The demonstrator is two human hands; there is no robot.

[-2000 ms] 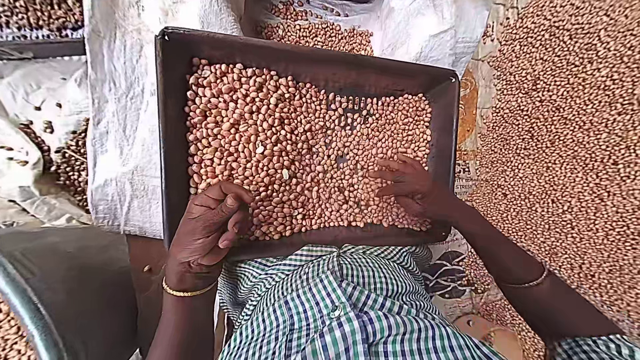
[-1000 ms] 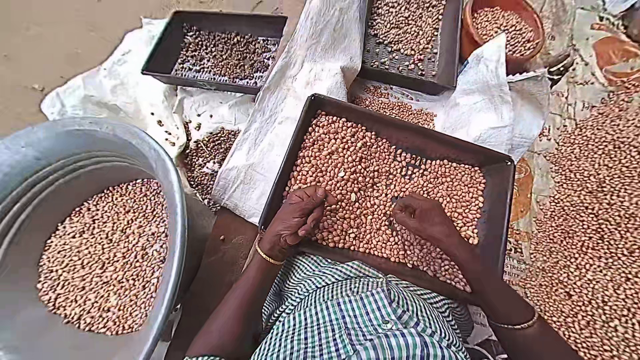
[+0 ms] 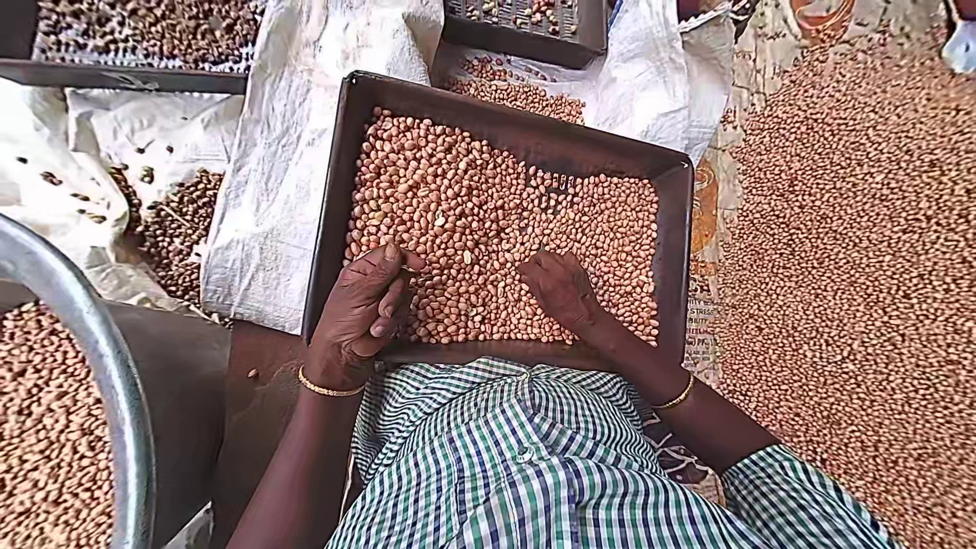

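A dark metal tray (image 3: 518, 126) lies tilted across my lap, with shelled peanuts (image 3: 473, 221) spread over most of its bottom. My left hand (image 3: 370, 305) is at the tray's near left corner, thumb and forefinger brought together; whether something small is between them cannot be told. My right hand (image 3: 560, 290) rests on the peanuts right of the middle, its fingers curled down and their tips hidden, so what it holds does not show. A few paler, split peanuts lie among the reddish ones.
A metal tub (image 3: 130, 396) of peanuts stands at the lower left. A large peanut heap (image 3: 846, 305) covers the right side. White woven sacks (image 3: 267, 191) lie beyond the tray, with a slotted tray (image 3: 526, 46) at the top and another tray (image 3: 122, 76) of darker pieces at upper left.
The view swung left and back. My right hand, spread over the peanuts two seconds ago, is now curled on them. My left hand has stayed by the tray's left side.
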